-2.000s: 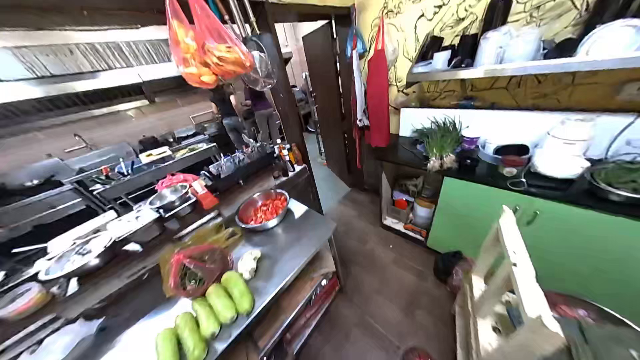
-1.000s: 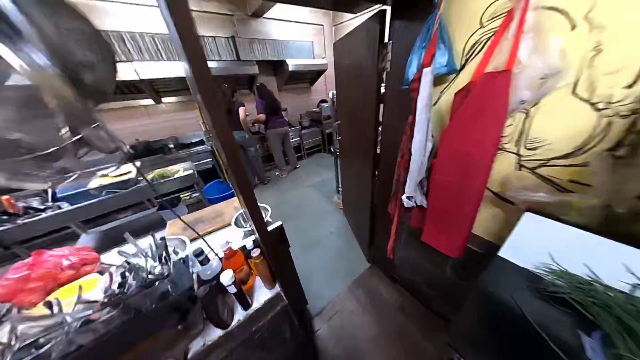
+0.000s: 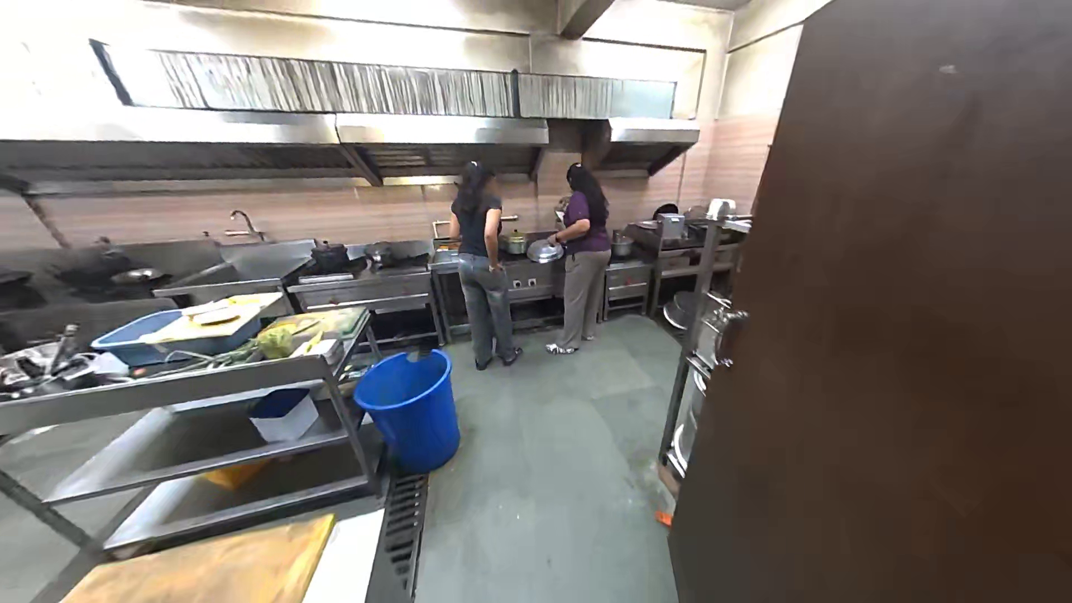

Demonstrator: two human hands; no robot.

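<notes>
Neither my left hand nor my right hand is in view. Nearest to me at the lower left lies a yellowish cutting board point(image 3: 226, 565). A steel work table point(image 3: 218, 385) stands beyond it, bearing a blue plastic tub point(image 3: 151, 335) with a pale board point(image 3: 213, 318) across it, and chopped greens point(image 3: 276, 342) on another board. A large blue plastic bin point(image 3: 412, 414) stands on the floor at the table's right end. Two people stand at the far stoves; the one in purple point(image 3: 586, 226) holds a round metal lid point(image 3: 546, 251), the other point(image 3: 481, 243) is in dark clothes.
A dark brown door point(image 3: 871, 335) fills the right side. Beside it is a metal rack point(image 3: 697, 368) with pans and plates. Green-grey floor point(image 3: 561, 452) runs between bin and rack. A floor drain grating point(image 3: 404, 528) lies below the bin. Range hoods point(image 3: 444, 131) hang along the far wall.
The view has moved forward through the doorway into the room with the stoves. The red apron, the bottles and the counter with green gourds from the earlier frames are out of view.
</notes>
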